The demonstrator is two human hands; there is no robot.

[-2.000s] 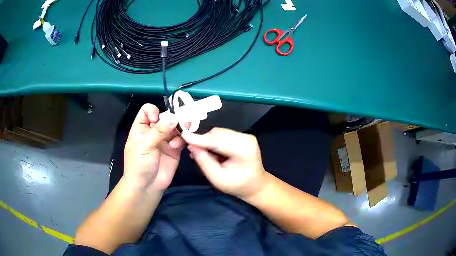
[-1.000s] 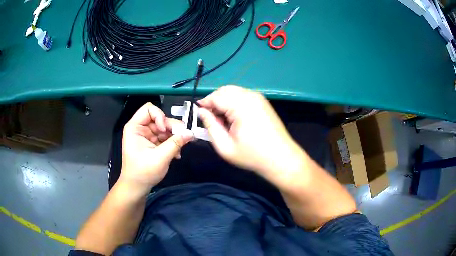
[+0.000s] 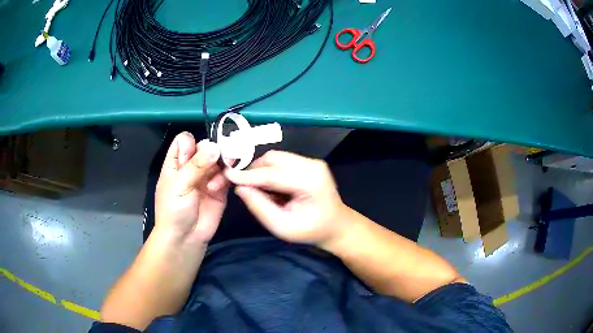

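Note:
A white card cable holder (image 3: 238, 144), a ring with a tab sticking out to the right, is held above my lap at the table's front edge. My left hand (image 3: 188, 185) pinches its left side between thumb and fingers. My right hand (image 3: 292, 198) has thumb and fingertips at the ring's lower edge. A black cable (image 3: 205, 94) runs up from the ring, its silver plug end over the table. How much cable lies around the ring is partly hidden by my fingers.
On the green table (image 3: 416, 84) lie a large black cable bundle (image 3: 227, 71), red-handled scissors (image 3: 355, 45) and a small white glue bottle (image 3: 58, 51). An open brown carton (image 3: 471, 195) stands on the floor at right.
The holder has turned from edge-on to show its ring face, tab now to the right. My right hand has moved down from its top to its lower edge. The cable's plug end has shifted left.

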